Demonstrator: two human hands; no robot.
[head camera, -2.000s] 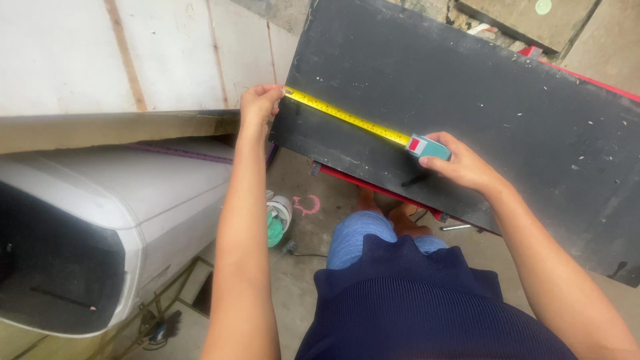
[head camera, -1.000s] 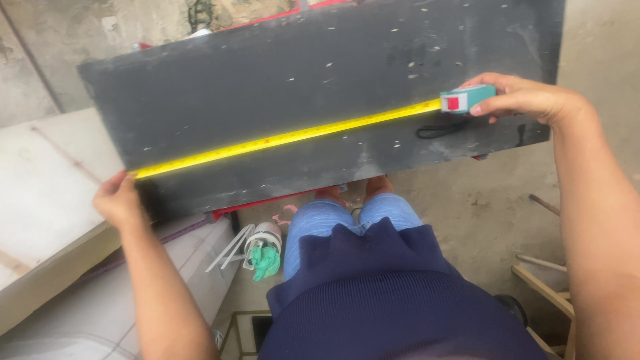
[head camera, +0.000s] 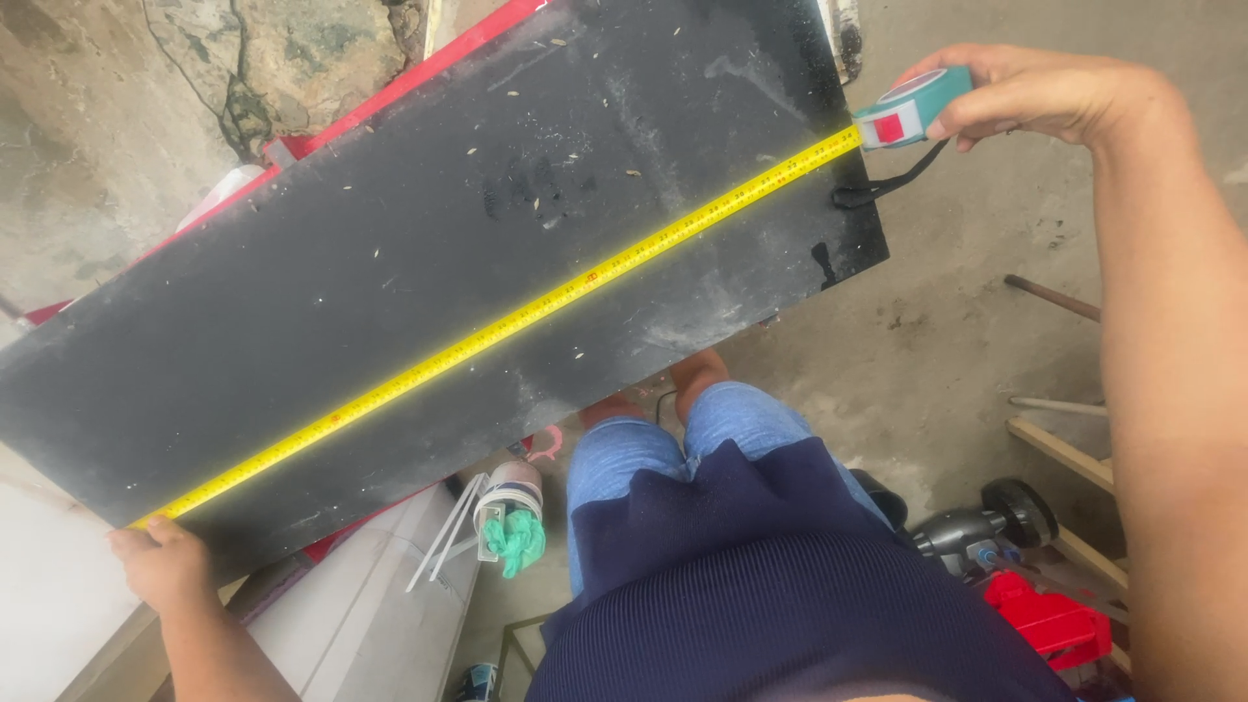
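Note:
A yellow tape measure blade (head camera: 517, 324) stretches lengthwise across a dark grey board (head camera: 409, 253). At the board's left end, my left hand (head camera: 168, 561) pinches the blade's end against the edge. My right hand (head camera: 1033, 97) grips the teal tape measure case (head camera: 912, 109) just beyond the board's right edge. A black wrist strap (head camera: 892, 183) hangs from the case, and its end rests on the board. White specks and pale smears mark the board's surface.
Red metal framing (head camera: 419, 73) shows under the board. Near my legs stands a bucket (head camera: 509, 492) with a green cloth (head camera: 515, 539). A white appliance-like body (head camera: 366, 595) is at lower left. Wooden pieces (head camera: 1063, 453), a grey power tool (head camera: 960, 531) and a red plastic object (head camera: 1048, 619) lie at lower right.
My right hand has moved the case away from my left hand to the board's far right end, drawing out more blade. My left hand stays at the left edge. The view has turned.

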